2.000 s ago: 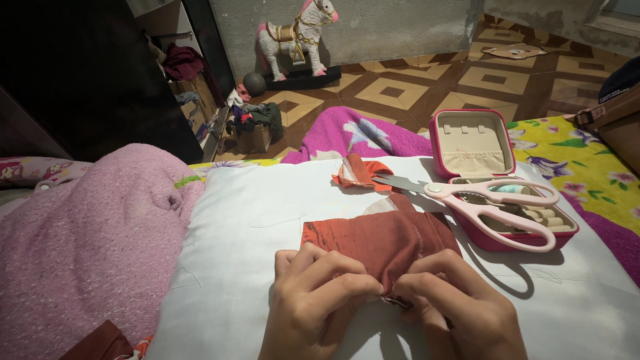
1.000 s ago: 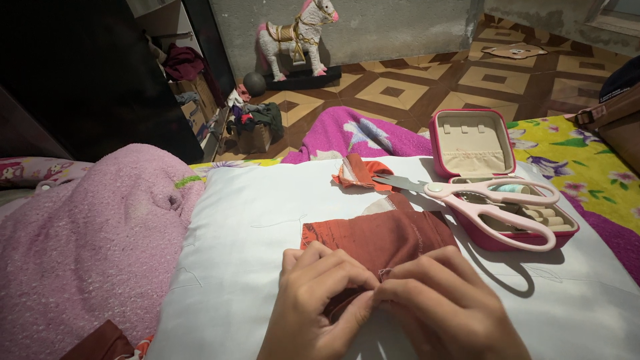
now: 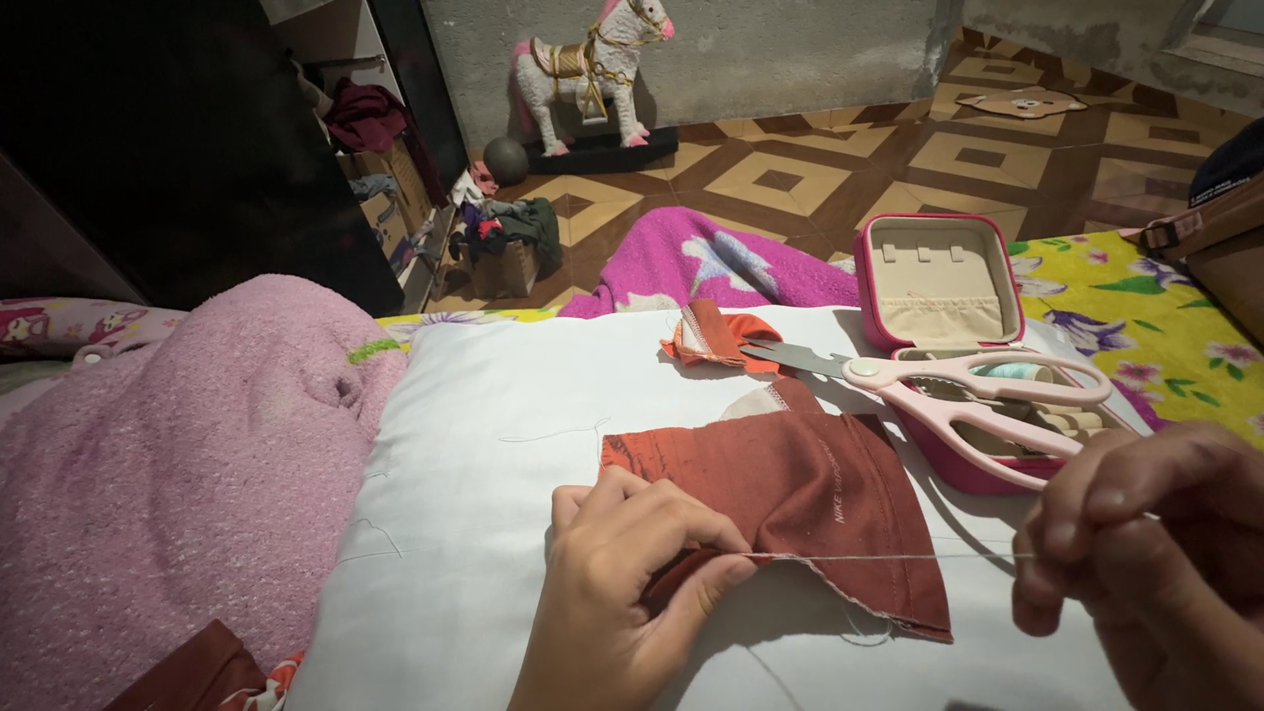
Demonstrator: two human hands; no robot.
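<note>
My left hand [image 3: 632, 578] pinches the lower edge of a rust-red fabric piece [image 3: 790, 474] between thumb and fingers. The fabric lies on a white pillow [image 3: 474, 395]. From that pinch a light thread [image 3: 908, 557] runs taut to my right hand [image 3: 1136, 533], whose fingertips are closed on it at the right; whether a needle is there cannot be told. Pink-handled scissors [image 3: 978, 380] rest across an open pink sewing case [image 3: 940, 286], their blades reaching an orange and rust fabric scrap [image 3: 716, 341]. A thread spool [image 3: 1012, 371] lies in the case.
A pink fleece blanket [image 3: 197, 444] is bunched at the left, and a magenta blanket [image 3: 721, 262] lies beyond the pillow. Yellow floral cloth [image 3: 1136, 306] spreads at the right beside a brown bag [image 3: 1215, 267]. A toy horse [image 3: 583, 79] stands by the wall.
My right hand has moved away to the right from beside my left hand, and the thread now stretches between them. The left hand stays at the fabric's edge.
</note>
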